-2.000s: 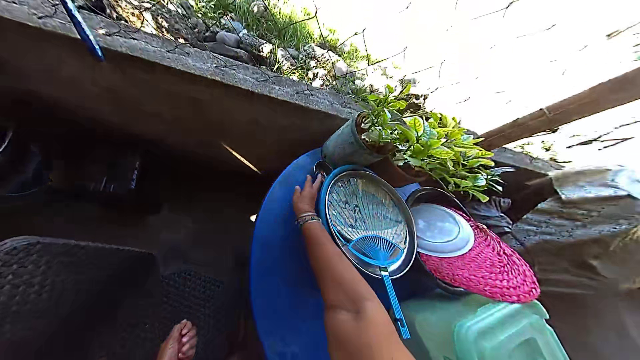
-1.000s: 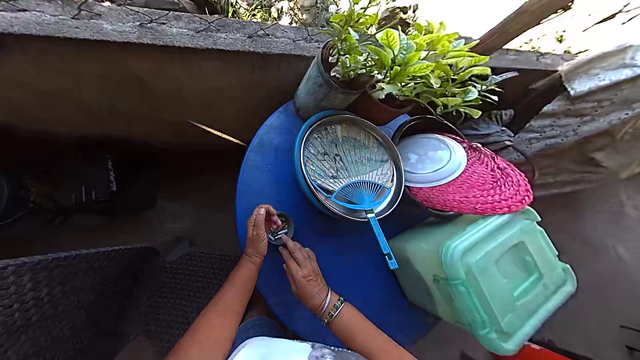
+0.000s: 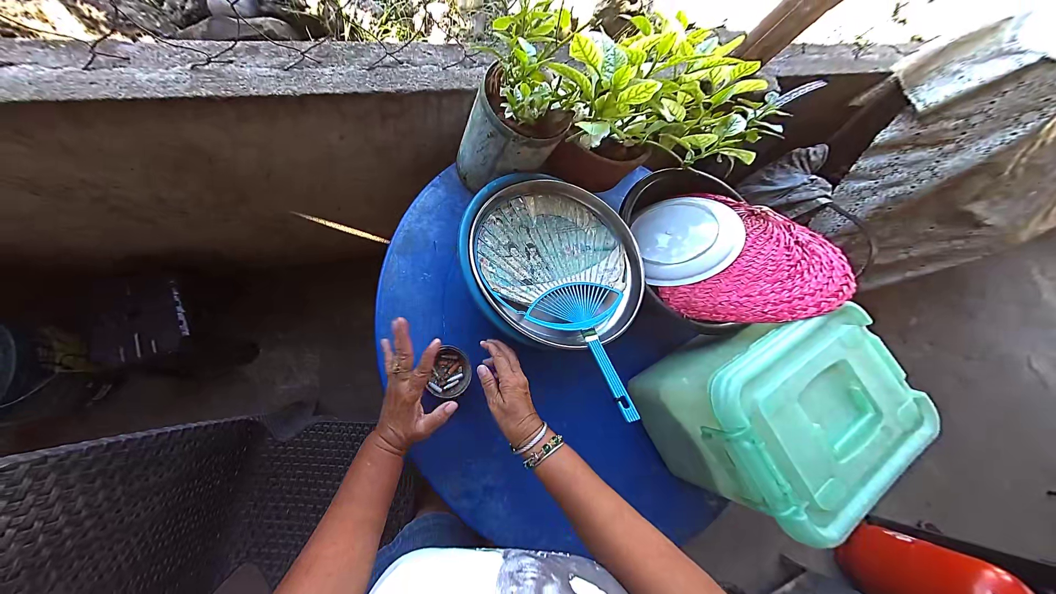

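A small round ashtray [image 3: 450, 372] holding several cigarette butts stands on the blue round table [image 3: 495, 462]. My left hand [image 3: 407, 388] is just left of it, fingers spread, with nothing in it. To the right of the ashtray is my right hand [image 3: 506, 394], its fingers bent a little and nothing in it; bracelets circle that wrist. Beyond my hands, a blue hand fan [image 3: 575, 305] with a printed leaf lies on a round metal tray [image 3: 631, 272], its handle reaching over the rim. A blue round rim shows under the tray.
A green lidded plastic box [image 3: 792, 421] stands at the right. Behind it a dark pot [image 3: 639, 198] bears a white plate [image 3: 681, 235] and a pink woven mat [image 3: 767, 272]. Potted plants [image 3: 511, 140] stand by the concrete wall [image 3: 247, 74]. A dark woven chair [image 3: 124, 495] is at lower left.
One second ago both hands were together at the ashtray; now they are apart on either side of it. Two seconds ago a hand was at the tray's left rim. The view has shifted.
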